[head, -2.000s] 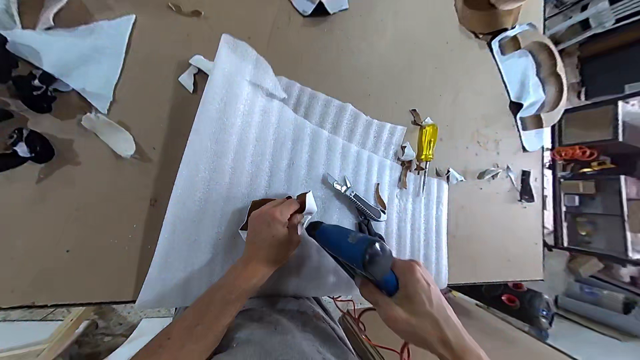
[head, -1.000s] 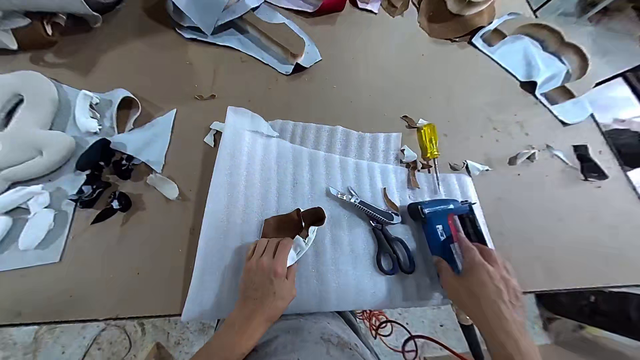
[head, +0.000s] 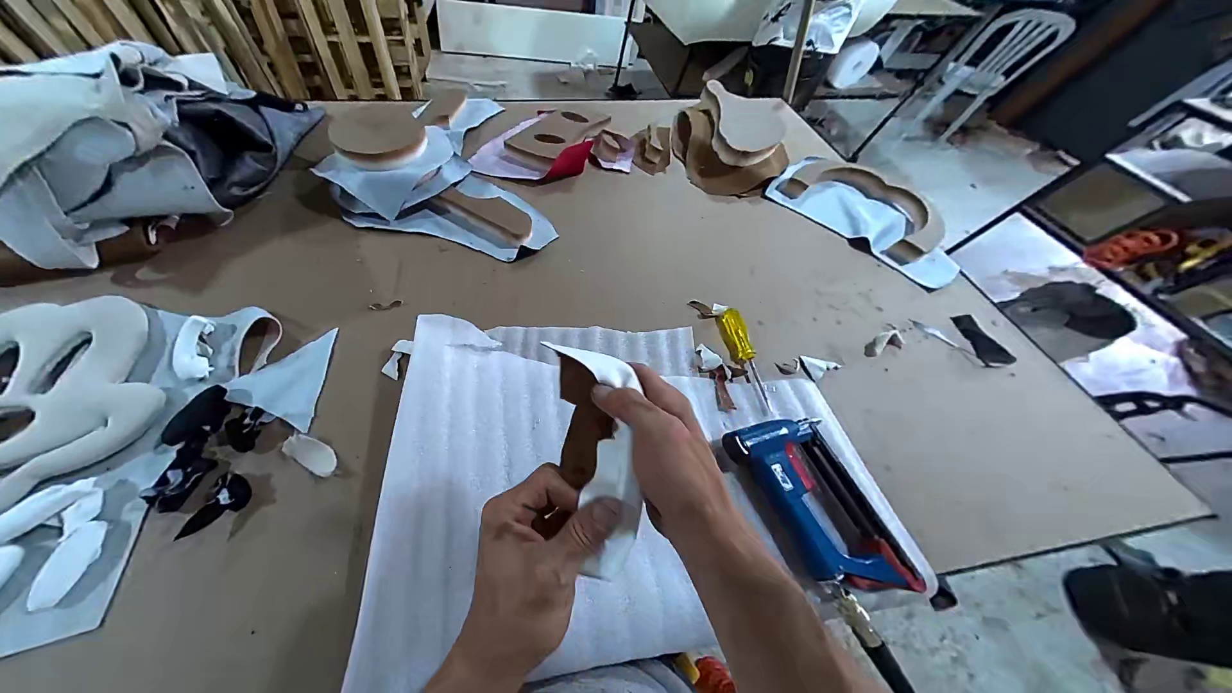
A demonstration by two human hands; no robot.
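Both hands grip a small brown curved piece with white covering material [head: 611,472] above a white foam sheet [head: 452,462]. My left hand [head: 539,558] holds its lower end, thumb on the white side. My right hand [head: 664,443] pinches the upper part, where a white flap sticks out. A blue pneumatic staple gun [head: 799,500] lies on the sheet's right side, right of my right hand, with a hose at its lower end. A screwdriver with a yellow handle [head: 735,335] lies above the staple gun among scraps. The scissors and knife seen earlier are hidden.
On the brown tabletop [head: 635,250] are covered cut-out shapes [head: 481,217] and brown shapes [head: 731,144] at the back, piled material [head: 106,144] at back left, and a pale padded shape [head: 77,375] with black pieces [head: 197,433] at left. A shelf with orange cord [head: 1131,247] stands right.
The staple gun, in my right hand in both earlier frames, is let go and lies on the sheet. My right hand has moved left onto the brown and white piece. The view has tilted up.
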